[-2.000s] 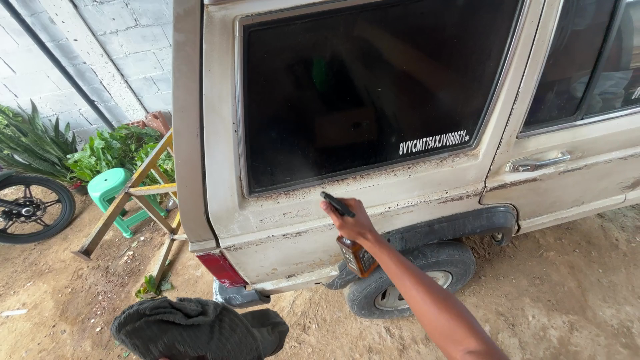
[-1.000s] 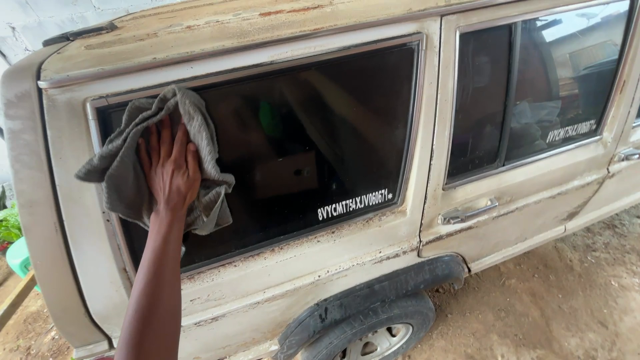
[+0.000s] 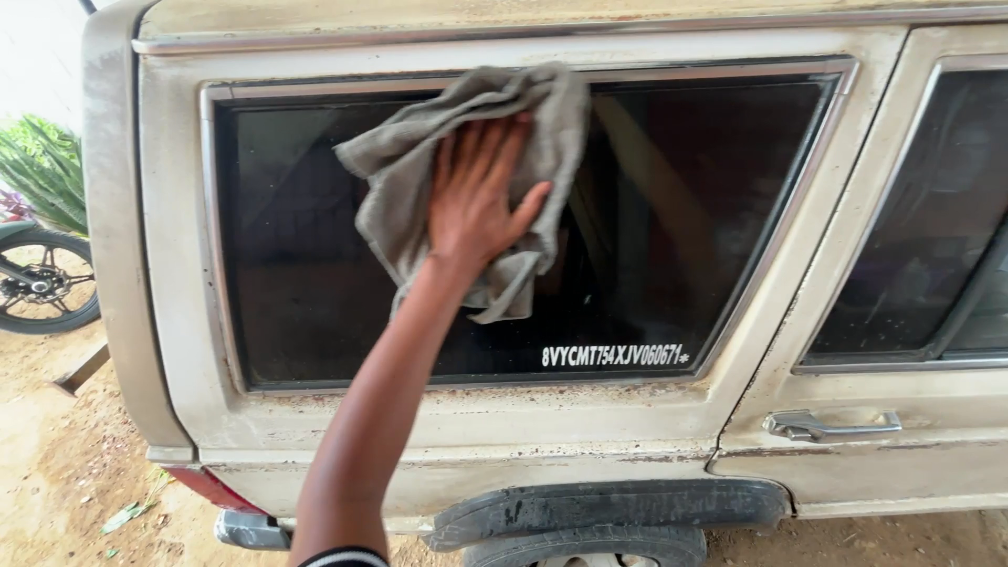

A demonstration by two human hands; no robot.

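My left hand [image 3: 480, 189] lies flat on a grey cloth [image 3: 394, 157], its back toward me and the thumb out to the right. It presses the cloth against the dark rear side window [image 3: 693, 213] of a beige vehicle, near the upper middle of the glass. The cloth hangs in folds around the hand and covers part of the glass and the top trim. White characters run along the window's lower right. My right hand is out of view.
A chrome door handle [image 3: 835, 426] projects at the right. Below are a black wheel-arch flare [image 3: 606, 508] and a tyre [image 3: 677, 547]. A red tail lamp [image 3: 211, 487] marks the rear corner. At the left stand a motorcycle wheel [image 3: 47, 279] and green plants [image 3: 43, 173].
The left hand and cloth have moved right across the glass from the window's rear end. Two seconds ago the right hand held a bottle with a black top below the window; it has left view.
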